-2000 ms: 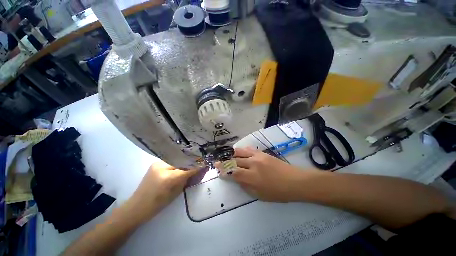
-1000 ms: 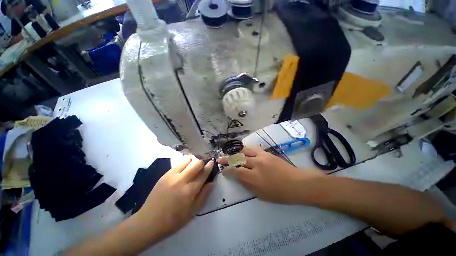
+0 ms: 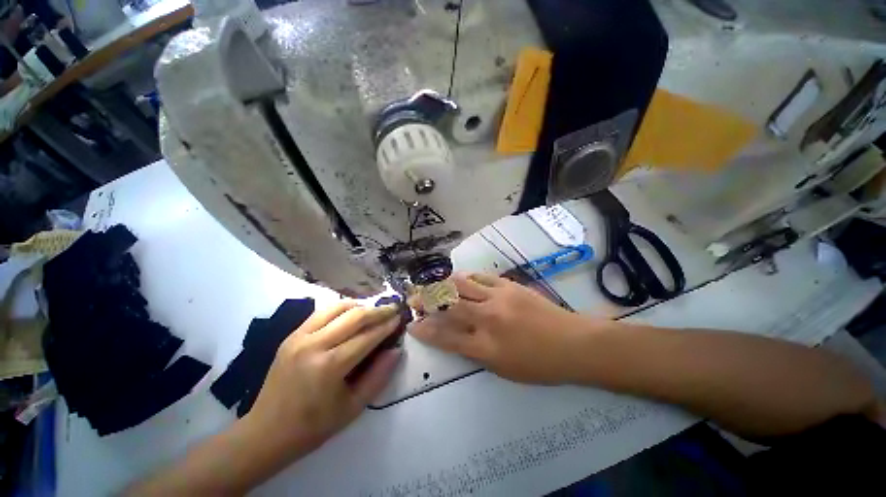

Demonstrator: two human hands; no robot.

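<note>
A small dark fabric piece [image 3: 391, 333] lies under the fingers of my left hand [image 3: 325, 364], just left of the presser foot. My left hand presses it on the machine bed, and its fingers hide part of it. My right hand [image 3: 505, 328] rests on the bed right of the foot, fingertips at the beige-yellow block [image 3: 434, 296]. The needle area is mostly hidden by the machine head and fingers. Another black piece [image 3: 260, 351] lies left of my left hand, partly behind it. A fanned stack of black pieces [image 3: 107, 335] lies at the far left.
The off-white sewing machine head [image 3: 321, 97] stands over the work, with a white dial [image 3: 413, 160]. Right of the needle lie blue-handled snips [image 3: 561, 260], a paper label [image 3: 559, 225] and black shears [image 3: 636, 257]. A printed ruler [image 3: 505, 447] runs along the front edge.
Since two seconds ago, a black piece has appeared left of my left hand, and that hand has moved forward over the fabric at the foot. The camera view has shifted slightly.
</note>
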